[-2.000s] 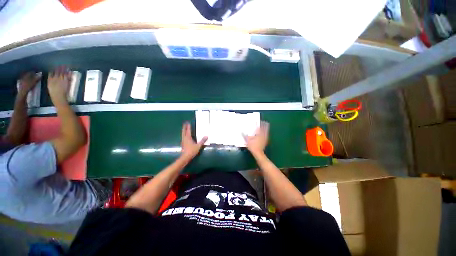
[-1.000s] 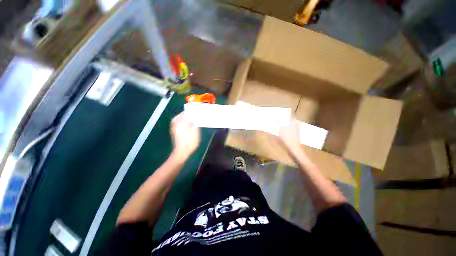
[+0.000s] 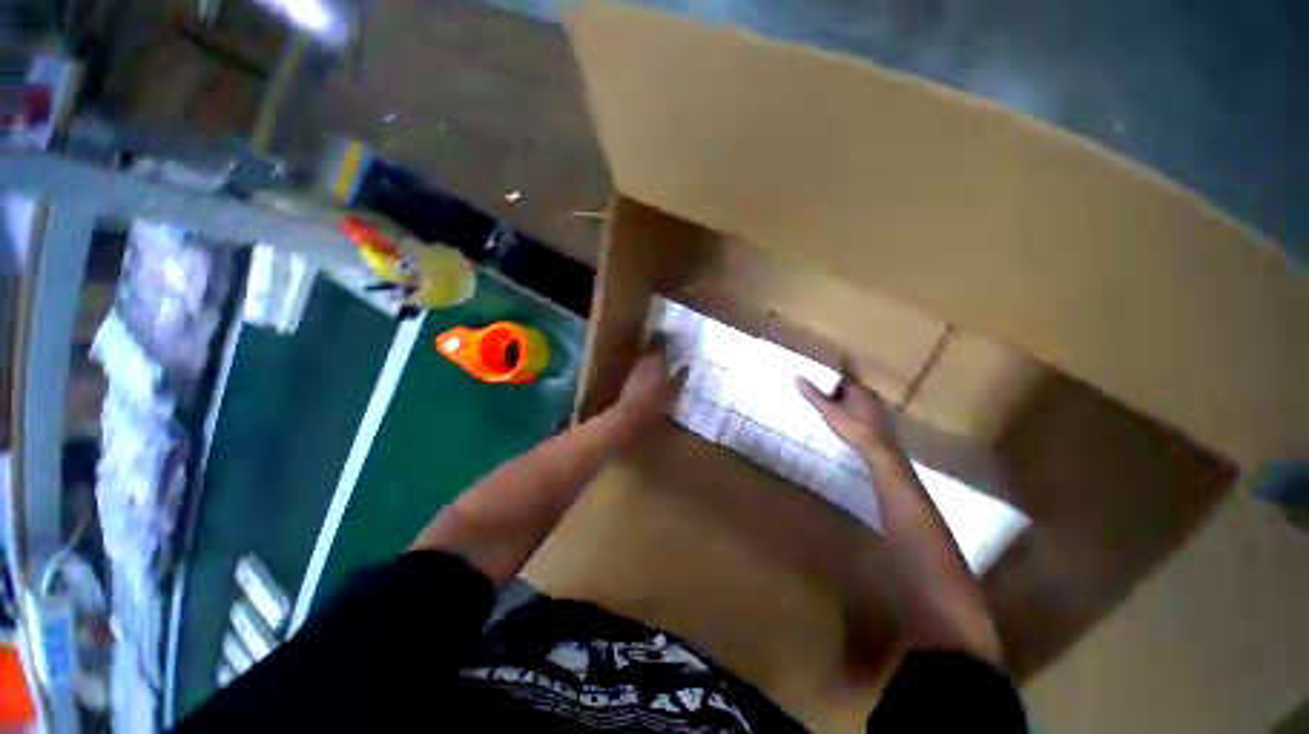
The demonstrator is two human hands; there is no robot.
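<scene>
A row of small white product boxes (image 3: 754, 409) lies inside the open brown carton (image 3: 919, 122), along its far wall. My left hand (image 3: 655, 376) is at the row's left end, partly blurred against the carton's side. My right hand (image 3: 850, 409) is on the row near its middle, thumb on the top. More white boxes (image 3: 965, 516) show to the right of my right forearm, in line with the row. Both hands are down inside the carton.
The green bench (image 3: 287, 445) is at the left with a pale rail. An orange tape dispenser (image 3: 495, 353) stands at its end, near red and yellow scissors (image 3: 371, 247). Several white boxes (image 3: 259, 609) lie farther down the bench. An orange bin (image 3: 15, 688) shows at the left edge.
The view has turned from the bench to the carton. My hands have moved the block of white boxes off the bench, over the carton and down into it.
</scene>
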